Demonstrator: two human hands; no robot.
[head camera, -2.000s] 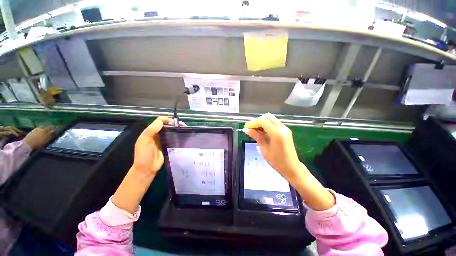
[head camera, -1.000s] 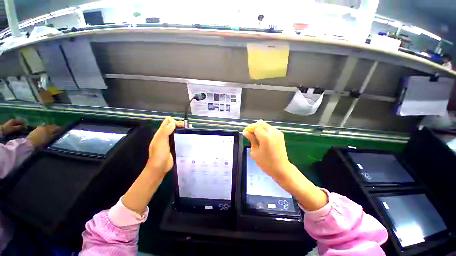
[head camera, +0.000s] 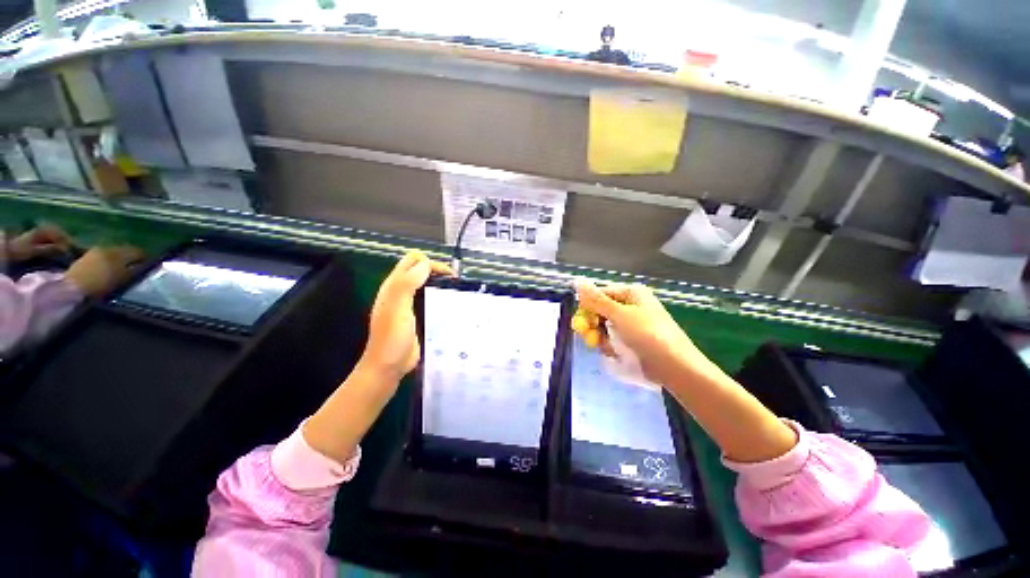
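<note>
A black-framed tablet (head camera: 488, 378) with a lit white screen is tilted up from the left recess of a black foam tray (head camera: 542, 531). My left hand (head camera: 398, 318) holds its upper left edge. A dark cable (head camera: 463, 234) meets the top edge beside my left fingers. A second lit tablet (head camera: 623, 423) lies in the right recess. My right hand (head camera: 628, 327) is at the first tablet's upper right corner, thumb and index pinched, with yellow finger covers (head camera: 586, 327) on other fingers. Whether it pinches something is too blurred to tell.
Another foam tray (head camera: 124, 384) with a tablet (head camera: 215, 285) is at left, near another person's hands (head camera: 104, 269). More tablets (head camera: 870, 395) lie in a tray at right. Behind the green bench (head camera: 723, 330), a rack holds an instruction sheet (head camera: 504, 220) and yellow paper (head camera: 637, 132).
The camera view has shifted, moving the scene in the picture. The left tablet's screen has brightened since the first frame. My right fingers have turned, showing the yellow covers. My left hand still holds the tablet.
</note>
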